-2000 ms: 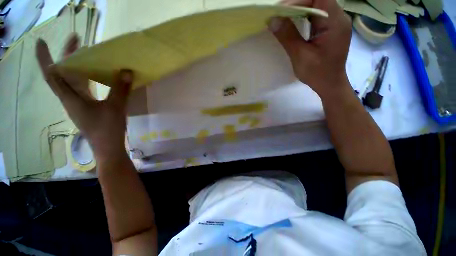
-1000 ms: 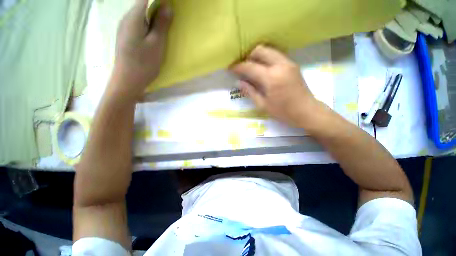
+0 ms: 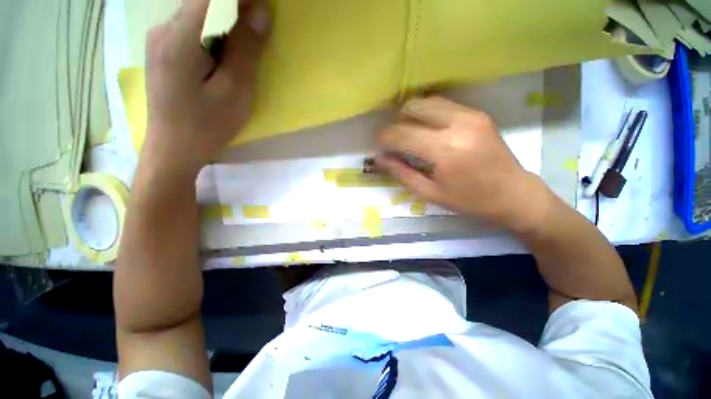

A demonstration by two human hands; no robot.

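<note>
A large panel shows its yellow reverse side [image 3: 335, 62], with a stitched seam running down its middle to the lower edge. My left hand [image 3: 204, 78] is shut on the panel's left part. My right hand [image 3: 456, 160] is at the lower end of the seam, its fingers curled and blurred. I cannot tell whether it pinches the edge or something small. Below lies the work board [image 3: 273, 191] with white paper, small yellow tape pieces and dark print partly hidden by my right fingers.
A masking tape roll [image 3: 98, 218] and stacked olive panels [image 3: 47, 117] are at the left. At the right are a dark hammer-like tool [image 3: 626, 154], a thin white tool [image 3: 604, 160], a blue tray [image 3: 683, 140], another tape roll [image 3: 645, 68] and cut pieces [image 3: 663, 23].
The panel was lifted and tilted in both hands, then laid with its yellow side showing. My right hand moved from its right end to the seam. My left hand moved to its left part.
</note>
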